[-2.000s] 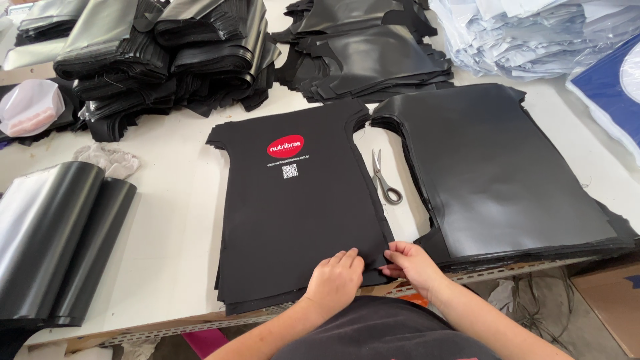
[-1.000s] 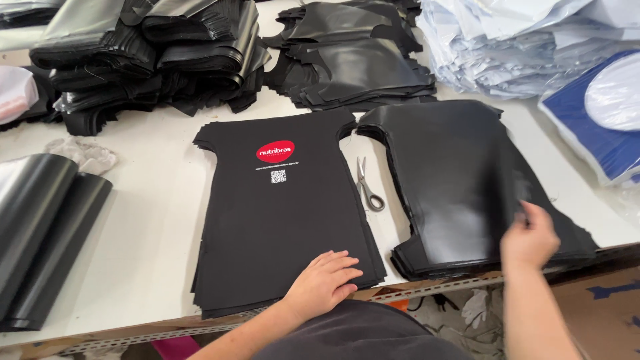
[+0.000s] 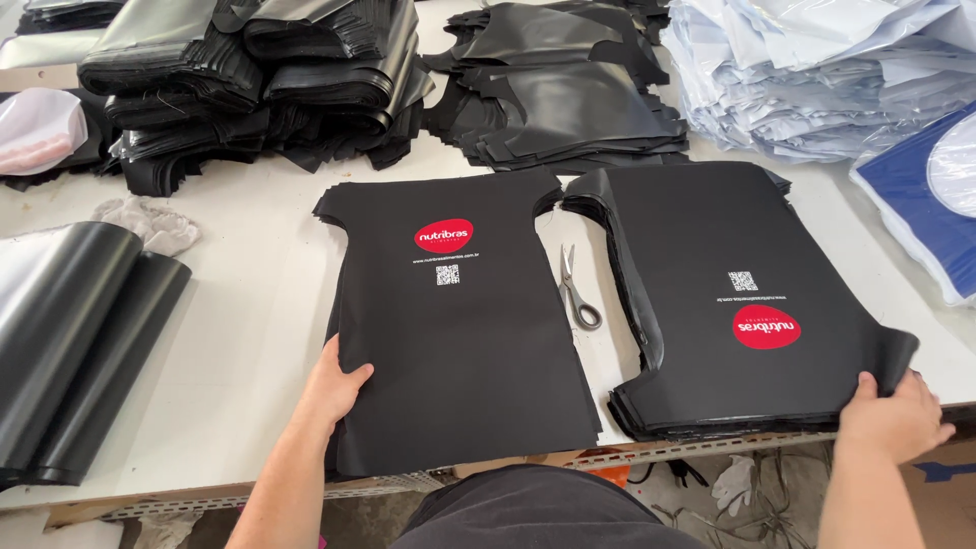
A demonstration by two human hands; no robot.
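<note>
Two stacks of black cut sheets lie side by side on the white table. My left hand [image 3: 333,387] is at the left edge of the left stack [image 3: 465,351], its thumb on top and its fingers partly hidden at the edge. At the lower right corner of the right stack [image 3: 709,229], my right hand [image 3: 892,415] grips the lifted corner of the top sheet. That sheet shows a red oval print, upside down; the left stack's print is upright. Scissors [image 3: 572,293] with dark handles lie between the stacks, blades slightly apart.
Folded black material [image 3: 328,84] is piled at the back left, with more black cut pieces [image 3: 572,107] at the back middle. Pale plastic-wrapped sheets [image 3: 808,84] and a blue-and-white package [image 3: 915,191] lie at the right. Black rolls [image 3: 99,358] rest at the left beside a crumpled whitish cloth [image 3: 145,223].
The right stack's top showed plain glossy black before; now a printed matte face is up. My left hand has moved from the left stack's lower right to its left edge.
</note>
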